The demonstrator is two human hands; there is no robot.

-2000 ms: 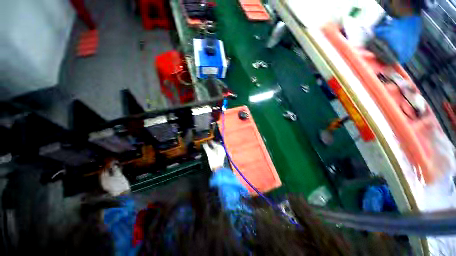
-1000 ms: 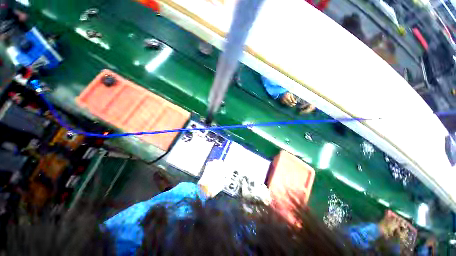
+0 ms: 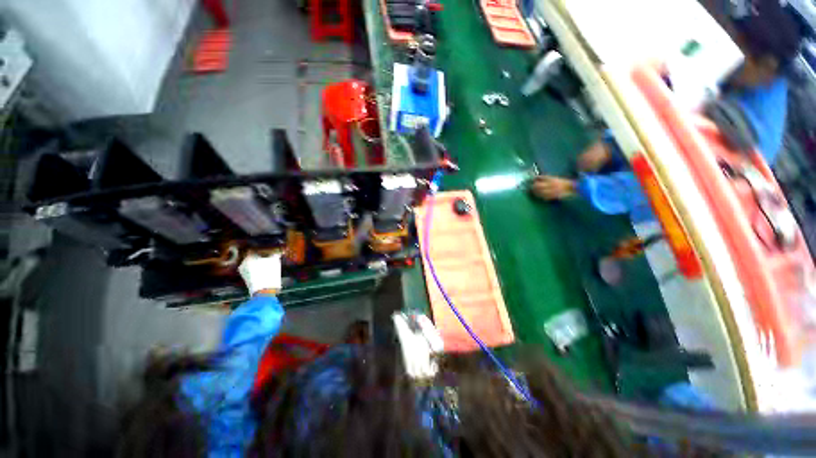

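The long black multi-station press (image 3: 206,188) stands left of the bench, with upright fins, silver blocks and orange-brown lower parts. My left hand (image 3: 261,271), in a white glove, reaches to the front of a middle station; its fingertips are at the orange-brown part, and what they hold is hidden. My right hand (image 3: 418,344), also white-gloved and blurred, is low in the picture beside the near end of the salmon-orange tray (image 3: 467,277). Nothing can be made out in it. A dark round part (image 3: 462,206) lies in the tray's far corner.
A blue air hose (image 3: 447,300) curves over the tray. A blue-and-white device (image 3: 418,97) stands beyond the press on the green bench (image 3: 528,250). Another person's hands (image 3: 555,186) are across the bench. A red stool (image 3: 349,112) stands on the floor. A grey post crosses lower right.
The view has swung back from the pale plates to the press. My left hand is now at a middle press station; one second ago a gloved hand was over the plates. The other person's hands now reach over the bench.
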